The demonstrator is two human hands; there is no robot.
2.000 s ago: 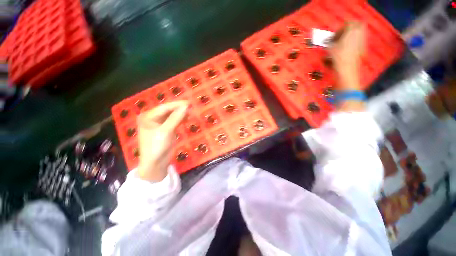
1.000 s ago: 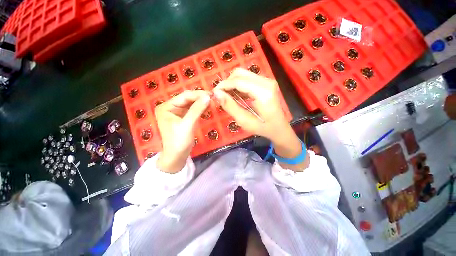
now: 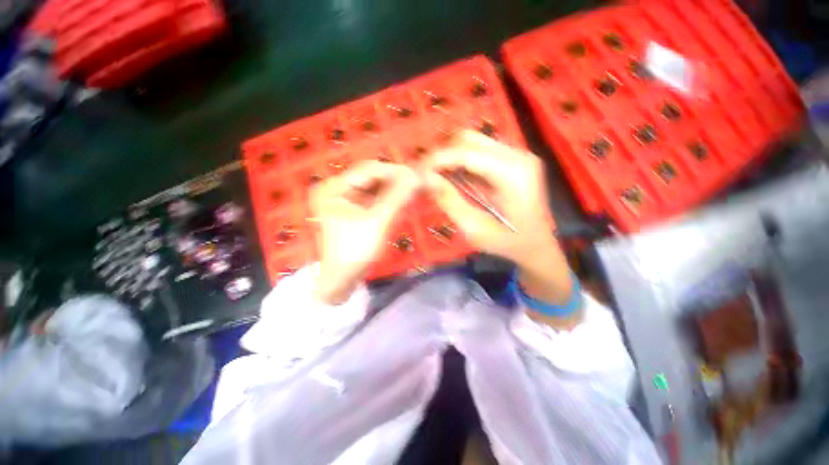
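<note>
The red parts tray lies in front of me with dark round coil parts in its cells. Both hands are over it, fingertips meeting near its middle. My right hand, with a blue wristband, holds thin tweezers that slant across its palm. My left hand has thumb and finger pinched together; a dark patch shows inside its curled fingers. The picture is blurred, and whatever lies between the fingertips cannot be made out.
A second red tray, partly filled, lies to the right with a small labelled bag on it. Stacked red trays are at far left. Loose metal parts and wired square parts lie left. A white-topped machine stands right. A person's pale cap shows lower left.
Two seconds ago the hands were apart, the right over the second tray. They then came together over the front tray and remain there. The view has shifted slightly.
</note>
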